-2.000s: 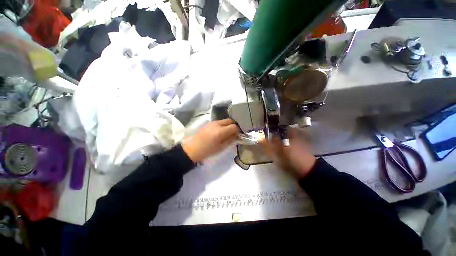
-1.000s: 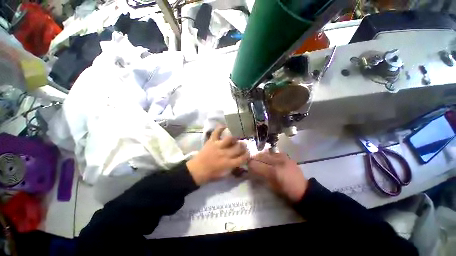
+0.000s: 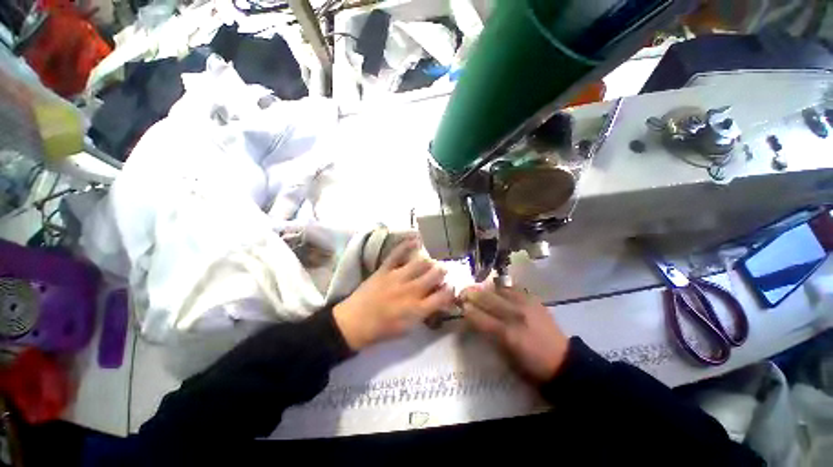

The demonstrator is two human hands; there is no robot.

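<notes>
A large white garment [image 3: 196, 210] lies heaped left of the sewing machine [image 3: 639, 196], and its edge runs to the needle area. My left hand [image 3: 393, 296] lies on the cloth just left of the presser foot, fingers bent over it. My right hand [image 3: 516, 328] lies flat just in front of the needle, fingertips at the small bright piece of cloth [image 3: 459, 276]. The fingertips of both hands nearly meet. The hands and the glare hide most of the cloth edge and the presser foot.
A green tube [image 3: 511, 87] rises above the needle. Dark-handled scissors [image 3: 703, 315] and a phone [image 3: 787, 260] lie at the right. A purple device [image 3: 55, 296] and a red bag [image 3: 36, 383] are at far left. Dark cloth pieces [image 3: 151, 100] lie behind. A printed scale [image 3: 393, 388] runs along the front edge.
Since the first frame, my hands have come closer together at the needle and the garment's edge has been drawn in beside my left hand. Since the second, the hands have barely moved.
</notes>
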